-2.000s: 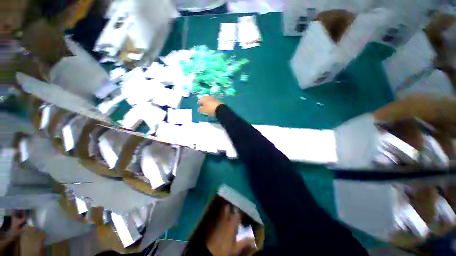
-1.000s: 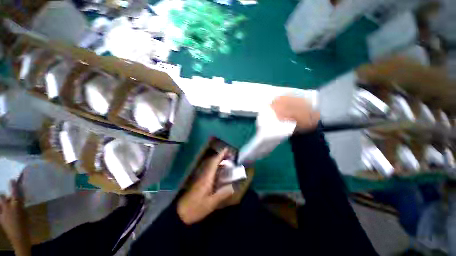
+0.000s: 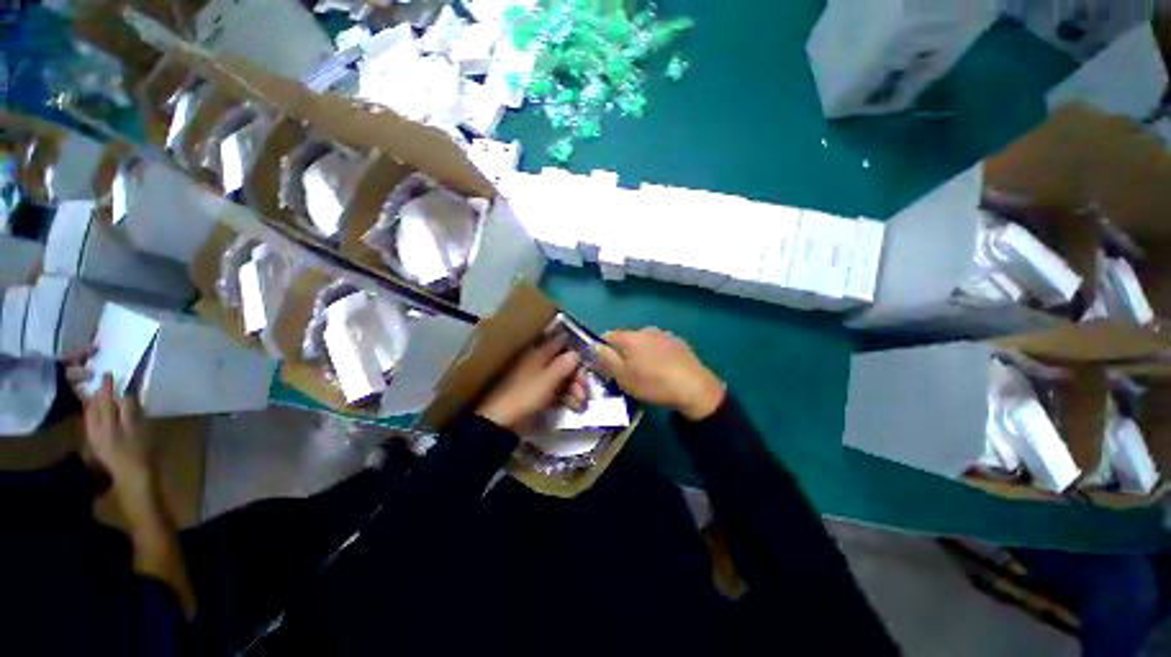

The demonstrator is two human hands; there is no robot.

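Note:
An open retail box (image 3: pixel 560 485), white outside and brown inside, is tilted in front of me with its flap up. A shiny wrapped product (image 3: pixel 561 442) and a small white carton (image 3: pixel 601 408) show inside. My left hand (image 3: pixel 529 389) is in the box opening, fingers curled beside the small carton; what it grips is hidden. My right hand (image 3: pixel 665 372) pinches the box's dark upper edge. A row of small white accessory boxes (image 3: pixel 732 241) lies beyond on the green mat.
Rows of open filled boxes stand left (image 3: pixel 430 241) and right (image 3: pixel 1027 276). A green heap (image 3: pixel 578 64) and white packets (image 3: pixel 417 77) lie at the back. Another person's hand (image 3: pixel 116 430) holds a white item at left. An upright white box (image 3: pixel 893 51) stands at back right.
My right hand has come from the accessory row to the retail box's edge; the white piece it held is no longer seen in it. My left hand has stayed at the box. The view has shifted.

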